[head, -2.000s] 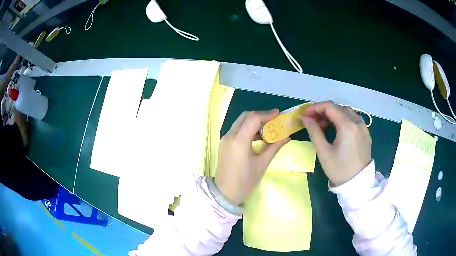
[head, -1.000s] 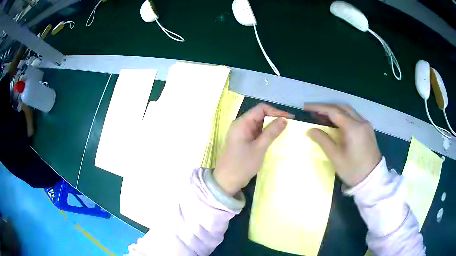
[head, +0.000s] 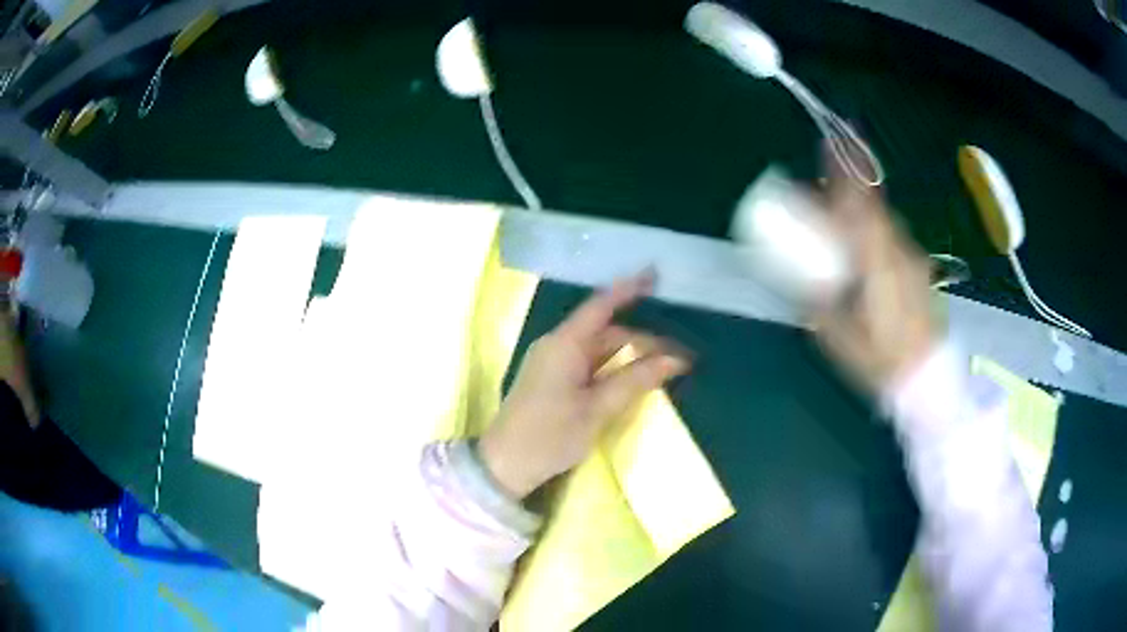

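Observation:
My left hand [head: 581,389] is over the bench with its fingers spread, the thumb and lower fingers on the top edge of a pale yellow liner sheet [head: 661,475]. The sheet hangs askew below the hand and is creased. My right hand [head: 877,290] is blurred over the grey rail and the conveyor edge. It holds a white handheld unit [head: 791,241] by its right side; its strap cannot be made out clearly.
The green conveyor belt [head: 593,136] beyond the grey rail [head: 667,266] carries several units with strap loops. White sheets [head: 383,358] lie left of my hands. Another yellow sheet [head: 1023,414] lies at right. A white bottle [head: 56,272] and part of a person stand at far left.
My right hand has let go of the yellow sheet, moved up to the rail and taken hold of a white unit. The sheet has swung down-left at my left hand. The view has shifted.

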